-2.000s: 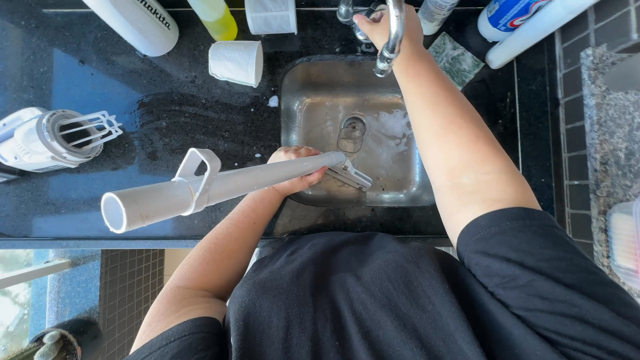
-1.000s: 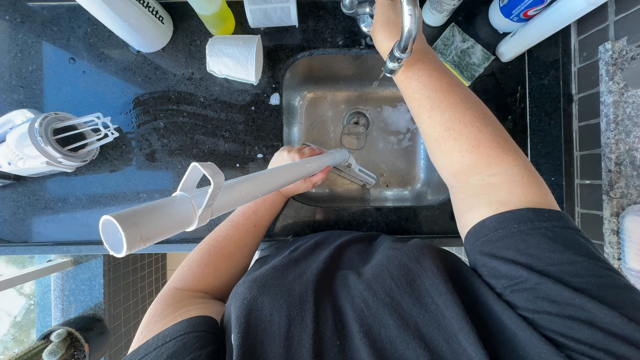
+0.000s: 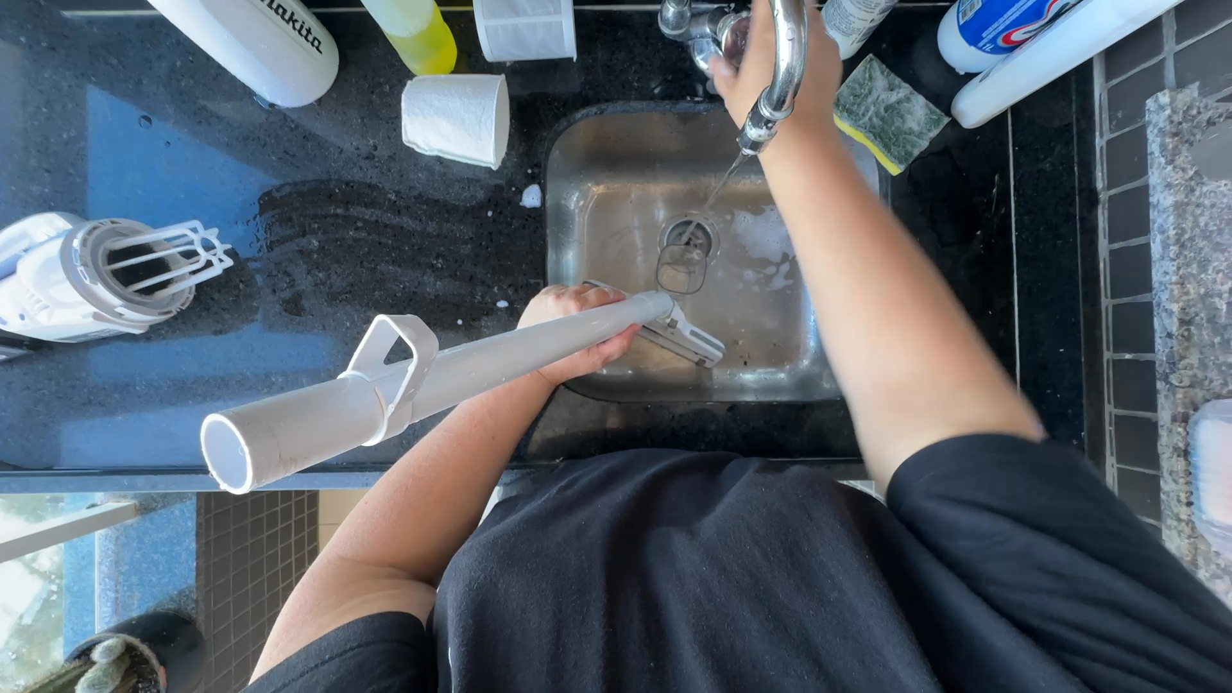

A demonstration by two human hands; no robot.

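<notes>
My left hand is closed around a white plastic vacuum tube, whose open round end points to the lower left and whose flat floor nozzle hangs over the steel sink. My right hand is at the chrome faucet, partly hidden behind its spout; whether its fingers grip the tap handle cannot be told. A thin stream of water runs from the spout toward the drain. A clear oval piece lies beside the drain, and suds lie on the sink floor.
Left on the wet dark counter lies a white vacuum body with a caged filter opening. Along the back are a Makita housing, a yellow liquid bottle, a white cloth filter, a sponge and several bottles.
Water now runs from the faucet in a visible thin stream, which the oldest frame does not plainly show. My left hand still holds the tube in much the same place.
</notes>
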